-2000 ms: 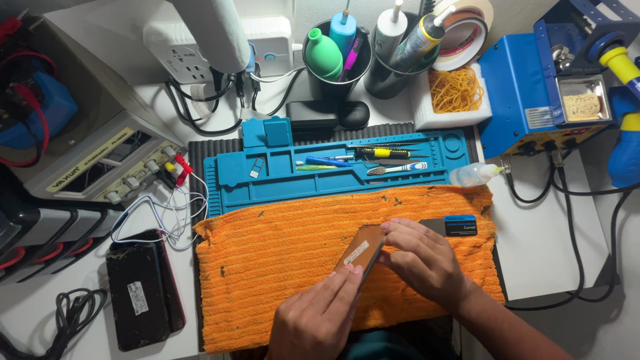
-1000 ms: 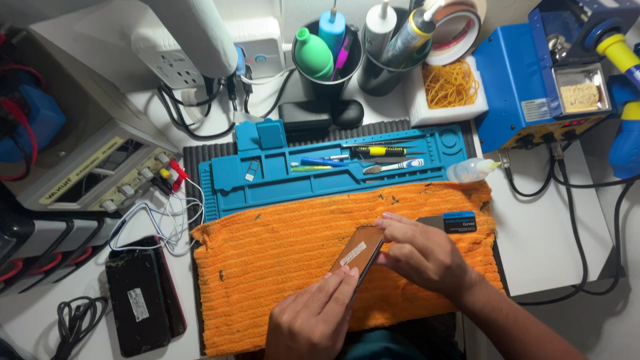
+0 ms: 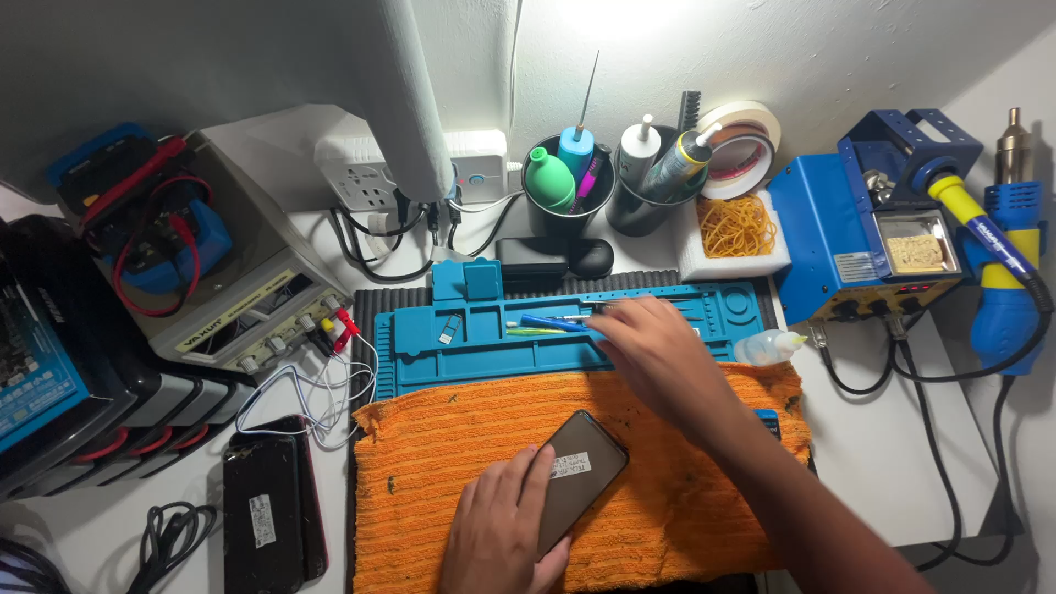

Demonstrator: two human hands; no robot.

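Observation:
My left hand [image 3: 507, 516] holds a dark smartphone [image 3: 582, 483] by its lower left side, tilted over the orange towel [image 3: 429, 462]; a white label with handwriting is stuck on the phone. My right hand [image 3: 648, 346] reaches over the teal silicone repair mat [image 3: 478, 361], fingers bent down at its tool tray. Whether those fingers grip anything cannot be told, as the hand hides that spot. A blue tool [image 3: 553, 322] and a green one [image 3: 536, 332] lie left of them. A SIM tray [image 3: 450, 329] lies in a mat compartment.
Two phones [image 3: 264, 503] lie at the left beside white wires [image 3: 318, 392] and a bench power supply [image 3: 239, 318]. Behind the mat are tool cups [image 3: 569, 210] and a foam box [image 3: 734, 262] of rubber bands. A small bottle [image 3: 767, 348] and a blue soldering station [image 3: 817, 239] are at right.
My right hand has left the phone and moved up to the tool tray on the mat. My left hand still holds the phone. The view has tilted upward.

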